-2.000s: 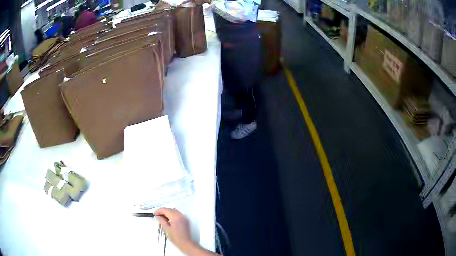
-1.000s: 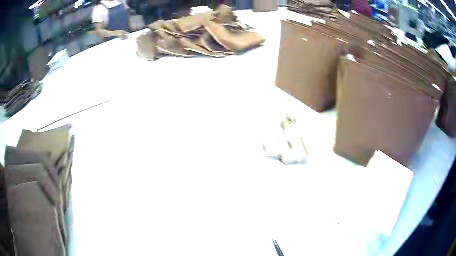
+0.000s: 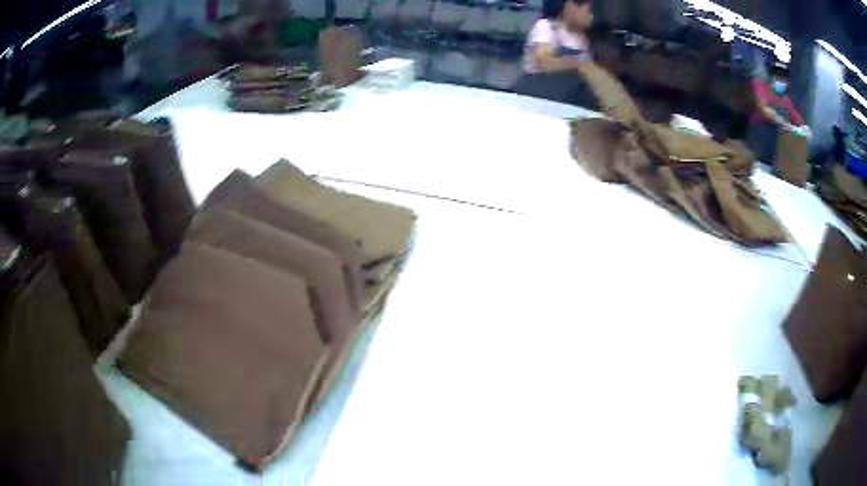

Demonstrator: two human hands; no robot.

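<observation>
No hand of mine shows in the head view now. Nearest in front, a pile of flat brown handbags lies overlapping on the white-covered table. The lowest part of the pile reaches toward the table's near left. Upright brown bags stand in a row at the left, blurred and cut by the frame edge. A group of small beige-olive rolled straps with white bands lies at the lower right.
A loose brown heap of bag pieces lies on the table's far right, with a person behind holding a brown piece. Another person stands farther right. An upright brown bag is at the right edge. A dark stack lies far left.
The view has swung left. The flat pile, before at the left edge, is nearer the middle; the rolled straps are at the right. My right hand, seen two seconds ago by a pen, is out of view.
</observation>
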